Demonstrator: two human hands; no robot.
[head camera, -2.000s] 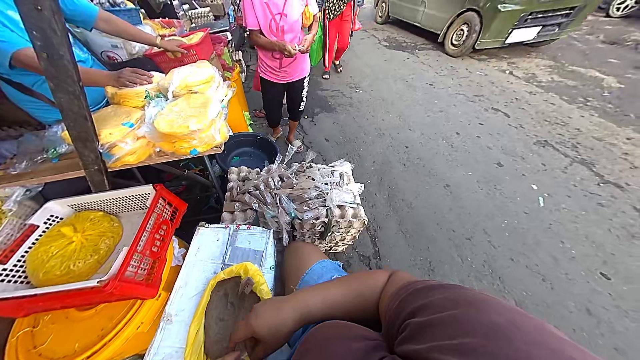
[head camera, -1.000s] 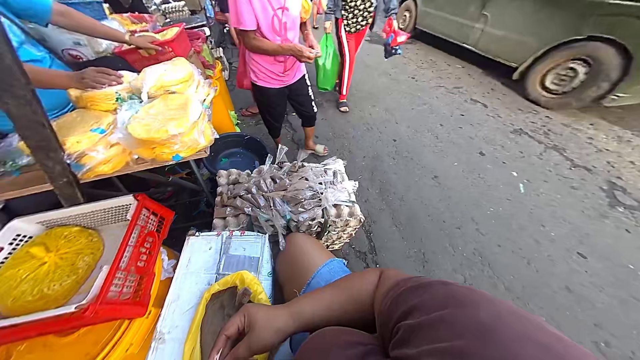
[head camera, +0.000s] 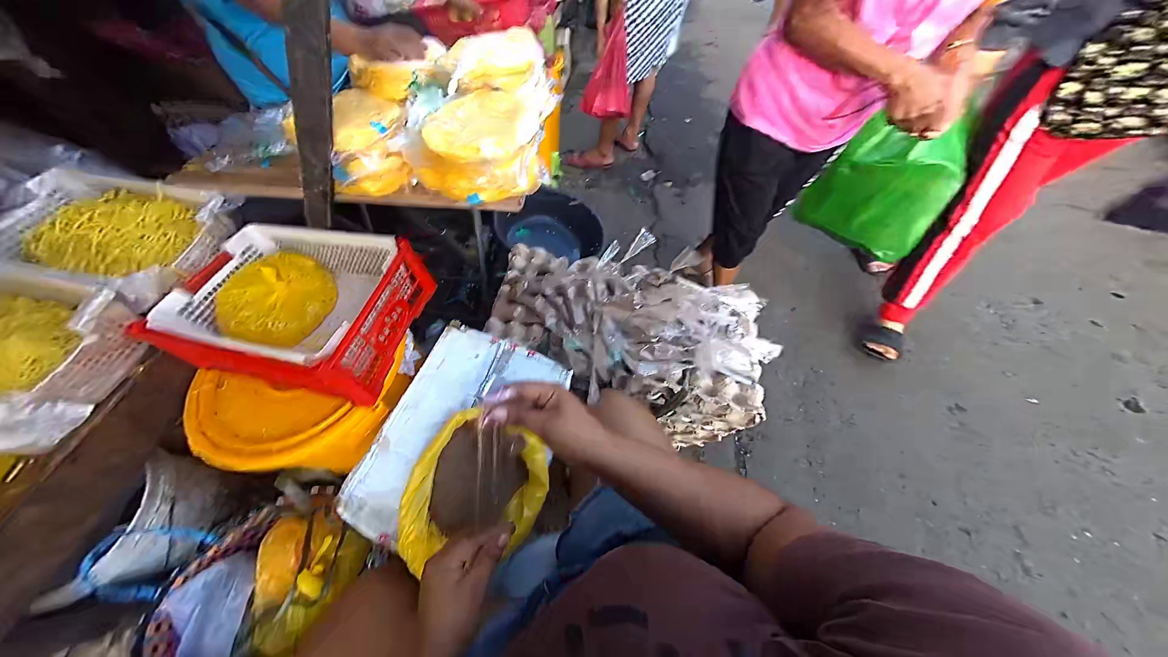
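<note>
A yellow plastic bag with its rim folded outward stands open beside my lap, with brown powdery or granular stuff in it. My right hand is raised over the bag's far rim, fingertips pinched around what looks like a small clear plastic bag that hangs down. At the near rim is my left hand, its fingertips near the lower end of the clear plastic; whether they grip it is hard to tell. A white box lies behind the yellow bag. Egg trays topped with small tied plastic bags stand beyond.
To the left, a red crate holds a white basket with yellow noodles, above an orange lid. More noodle baskets stand farther left. Bagged yellow goods lie on a wooden table. Nearby are a dark basin and several people.
My right hand has risen from inside the yellow bag to above its rim. My left hand has come into view. The person in pink now appears nearer. The view has turned left.
</note>
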